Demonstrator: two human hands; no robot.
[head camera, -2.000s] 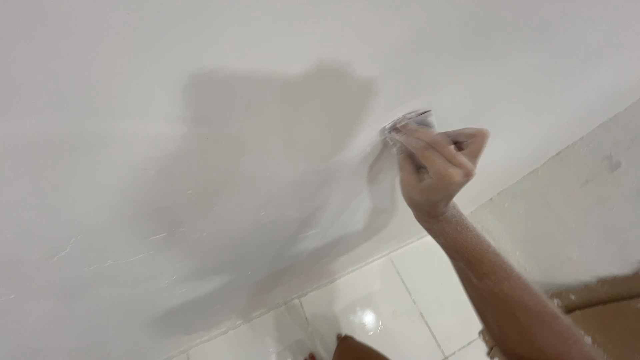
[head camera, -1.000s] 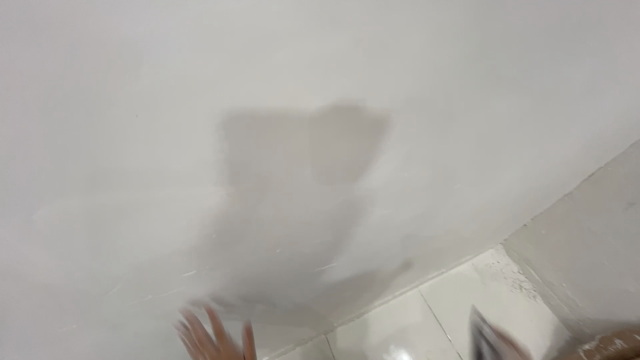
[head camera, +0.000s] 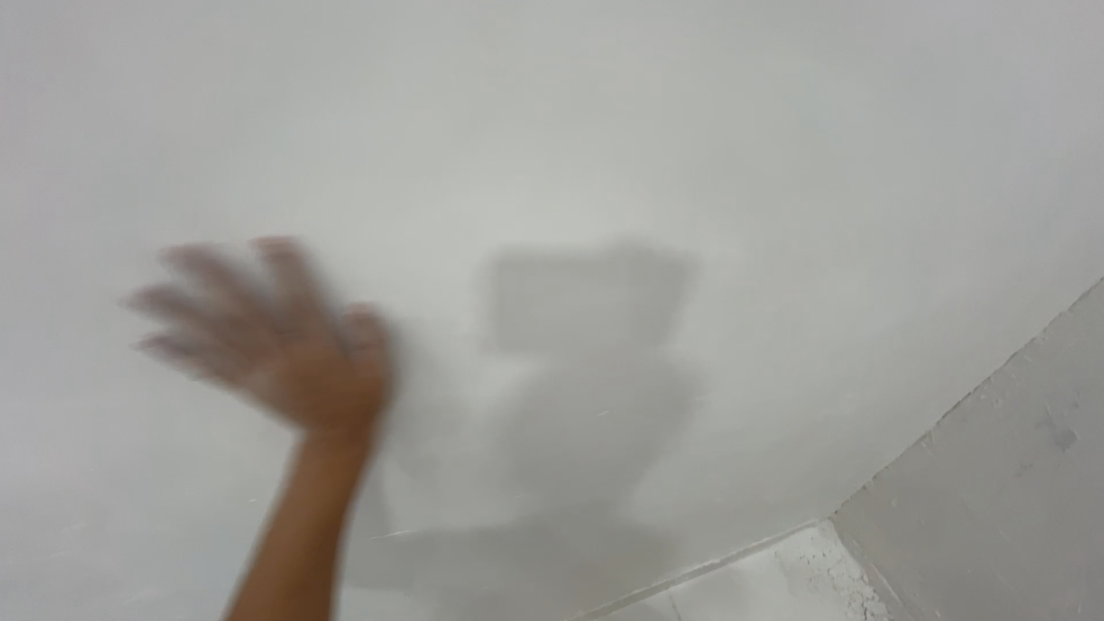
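Note:
My left hand (head camera: 293, 354), blurred by motion, is raised at the left with its fingers spread and nothing in them. Behind it spreads a smooth white plastered wall (head camera: 776, 172); whether the palm touches it I cannot tell. A soft shadow falls on the wall right of the hand, and a few small light marks show low on its surface. My right hand is outside the view.
A rougher grey wall (head camera: 1000, 483) meets the white one at a corner line on the right. Pale floor tiles (head camera: 742, 586) lie at the bottom, with white crumbs or splatter (head camera: 837, 569) near the corner.
My left hand has risen from the bottom edge over the wall. My right hand, which held a blurred tool against the wall two seconds ago, has left the view.

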